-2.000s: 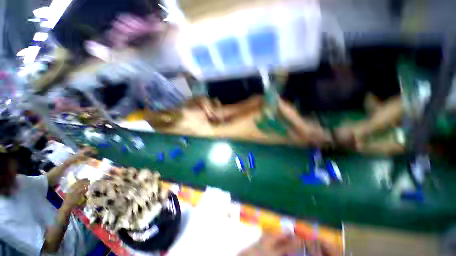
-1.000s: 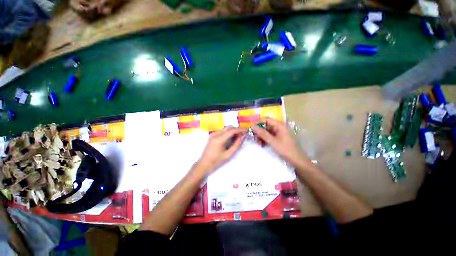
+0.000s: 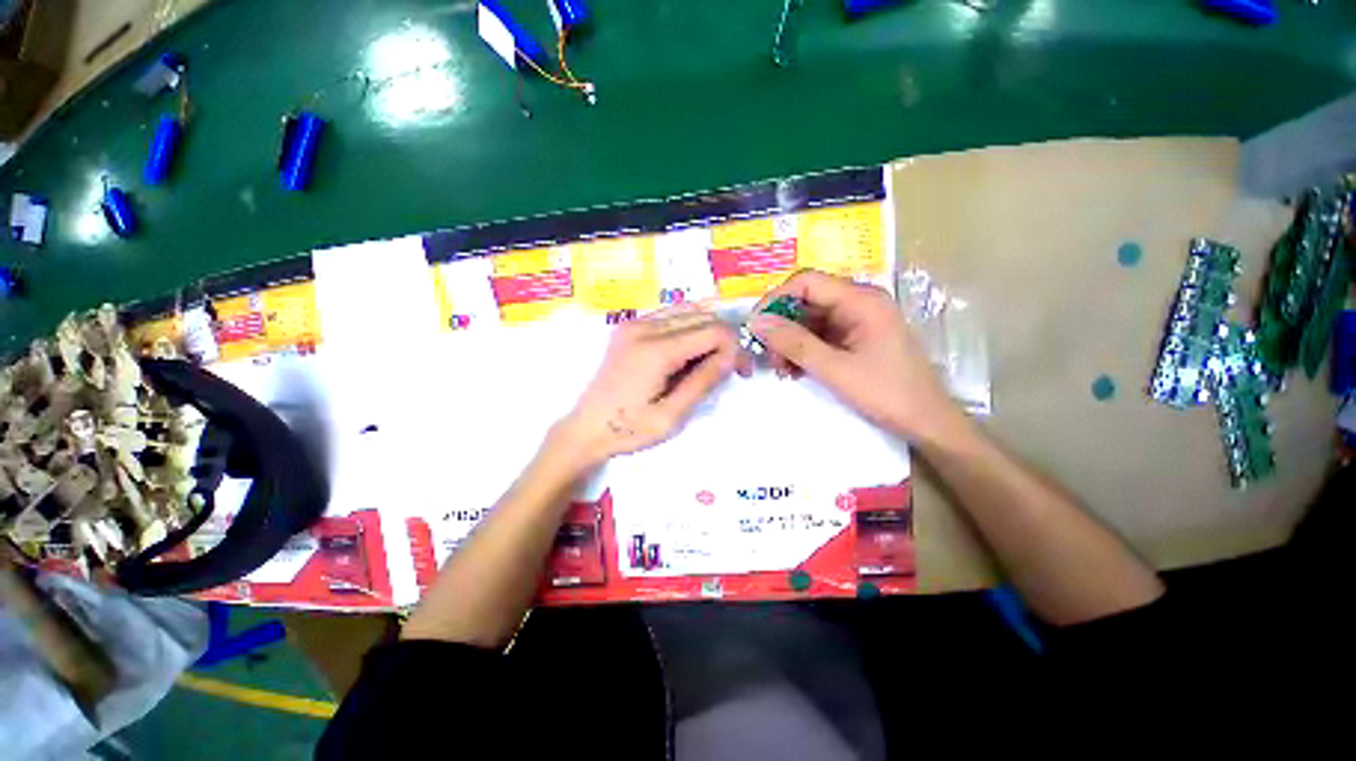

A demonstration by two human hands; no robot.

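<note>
My right hand (image 3: 851, 354) holds a small green circuit board (image 3: 784, 309) between thumb and fingers, above the white printed packaging sheets (image 3: 521, 431). My left hand (image 3: 654, 379) is just left of it, its fingertips pinched close to small silvery parts (image 3: 751, 341) at the board's edge. Whether the left fingertips grip anything is too small to tell. The fingers hide part of the board.
A green conveyor belt (image 3: 669, 119) with blue battery packs (image 3: 302, 150) runs beyond the bench. Circuit board panels (image 3: 1199, 324) lie on brown cardboard (image 3: 1026, 223) at right. Beige parts (image 3: 89, 446) and a black curved item (image 3: 268, 476) are at left. A clear plastic bag (image 3: 952, 350) lies right of the sheets.
The view has swung from the line down to the bench and then moved closer. Both hands stay together over the sheets, with the board still in my right hand.
</note>
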